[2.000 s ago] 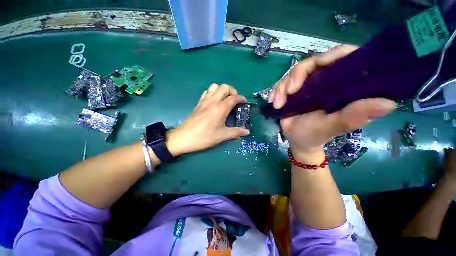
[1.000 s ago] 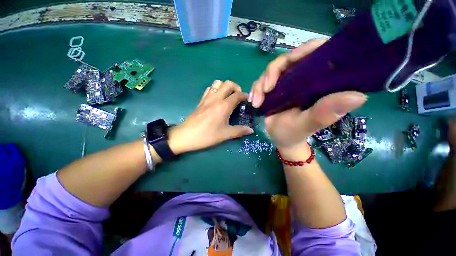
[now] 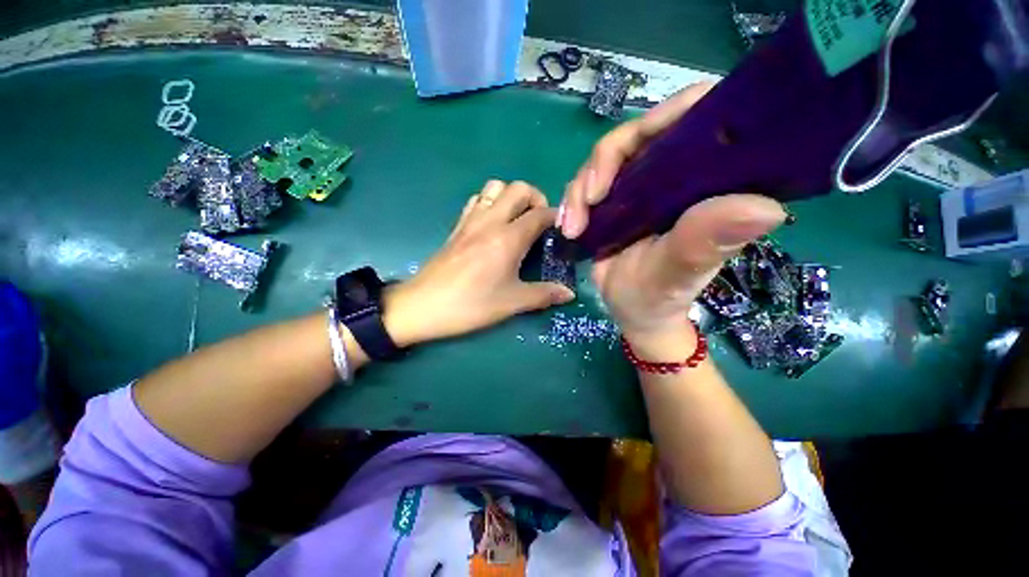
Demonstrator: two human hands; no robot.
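Note:
My left hand (image 3: 480, 271) holds a small dark circuit board module (image 3: 556, 262) flat on the green bench between thumb and fingers. My right hand (image 3: 660, 242) is wrapped around the large dark purple electric screwdriver (image 3: 733, 141), slanted with its lower end at the module. The tip is hidden by the fingers. A scatter of tiny silver-blue screws (image 3: 581, 330) lies just in front of the module, towards me. A heap of dark modules (image 3: 773, 310) lies right of my right hand.
Several modules (image 3: 220, 192), one with a green face (image 3: 307, 166), lie at left near white ring frames (image 3: 176, 107). A light blue box (image 3: 463, 45) stands at top centre beside black rings (image 3: 559, 64). Another box (image 3: 987, 216) is at right. A blue sleeve (image 3: 20, 361) shows at far left.
The screwdriver and my right hand have moved left and come down onto the module, the upper body tilting more upright. My left hand has stayed nearly still.

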